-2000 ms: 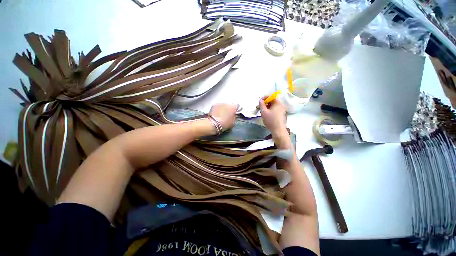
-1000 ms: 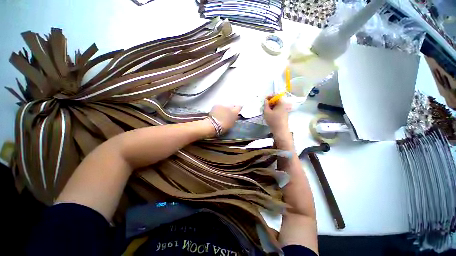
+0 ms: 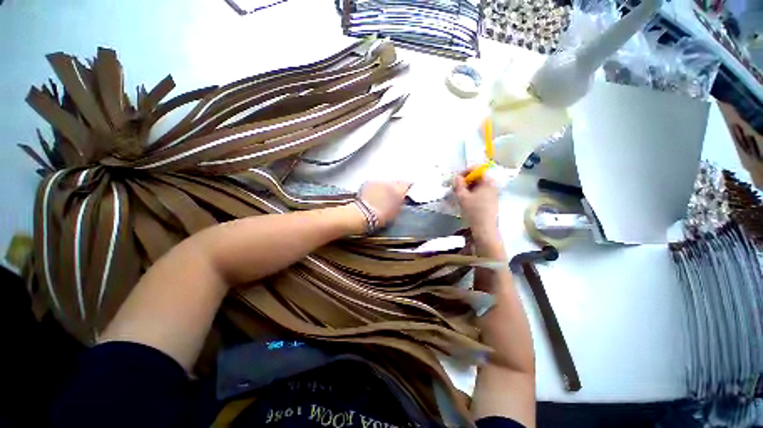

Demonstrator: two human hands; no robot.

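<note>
A large bundle of brown straps [image 3: 92, 242], some with a white stripe, is gathered at the left and fans out to the right. My left hand [image 3: 385, 203] pinches the end of a strap above the grey work board [image 3: 427, 222]; the tip is small and blurred. My right hand [image 3: 477, 201] holds a yellow-orange glue brush [image 3: 478, 173] just right of it, close to the glue pot [image 3: 500, 173]. A second yellow stick [image 3: 489, 140] stands in the pot. The brush's working end cannot be made out.
A hammer [image 3: 548, 322] lies right of my right forearm. A clear tape roll [image 3: 552, 221] and white card [image 3: 640, 163] lie beyond it. A whitish glue bottle [image 3: 565, 79] and masking tape [image 3: 463, 80] are at the far side. Dark narrow pieces [image 3: 724, 309] lie in rows at the right.
The brush hand first moved slightly, and its brush now sits lower and right of where it was two seconds ago. My left hand stays in nearly the same place. The view has shifted slightly.
</note>
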